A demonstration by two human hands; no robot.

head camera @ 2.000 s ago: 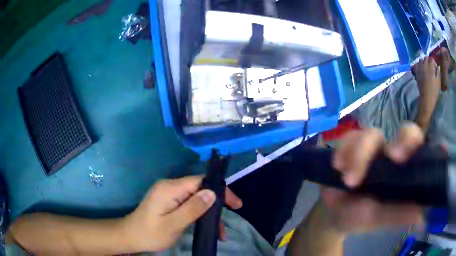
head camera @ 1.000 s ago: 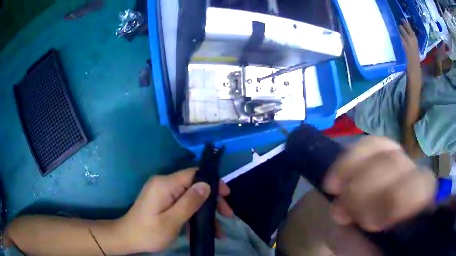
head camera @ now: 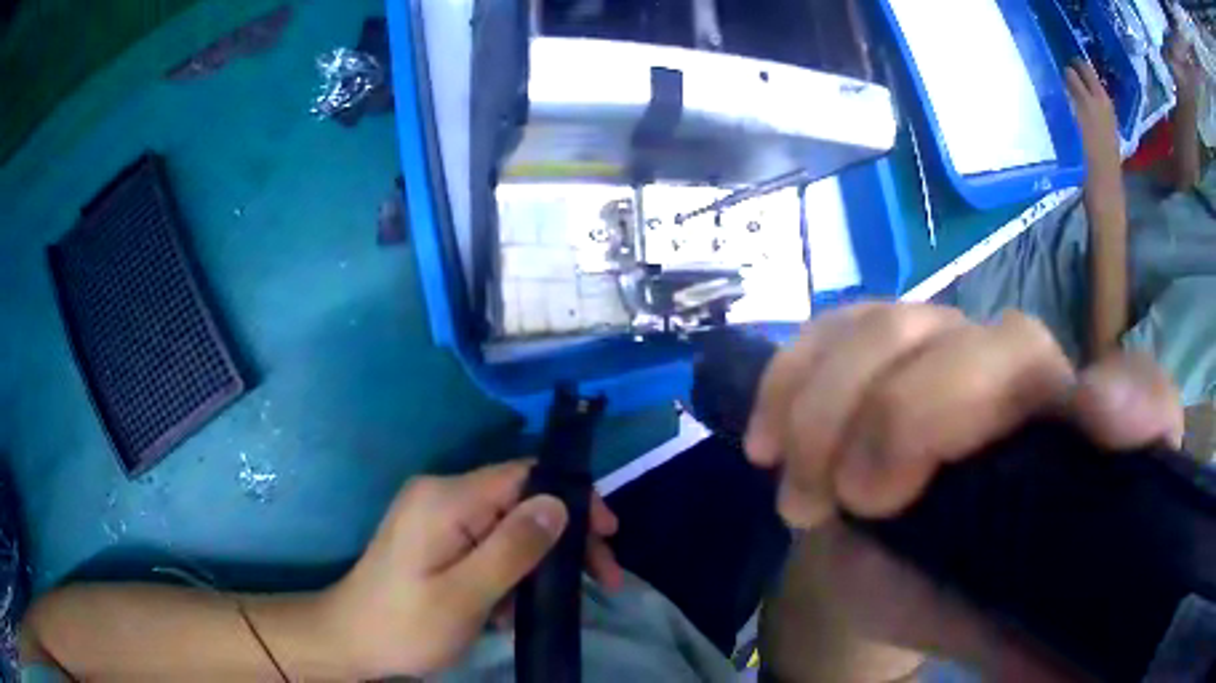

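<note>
My left hand (head camera: 460,554) holds a long narrow black plastic part (head camera: 550,600) upright, its notched end just in front of the blue tray's near rim. My right hand (head camera: 920,407) is wrapped around a thick black electric screwdriver (head camera: 1027,534), its front end at the screw pick-up mechanism (head camera: 680,296). The screwdriver's tip is hidden or too small to make out. The silver-white screw feeder (head camera: 707,107) sits in a blue tray (head camera: 434,254).
A black grid tray (head camera: 150,320) lies on the green bench at left. A crumpled clear bag (head camera: 347,83) is behind it. Another blue tray (head camera: 987,94) stands at upper right. A person's arm (head camera: 1104,214) is at far right.
The electric screwdriver and my right hand have moved left to the feeder's pick-up mechanism. My left hand and the black part have stayed nearly in place.
</note>
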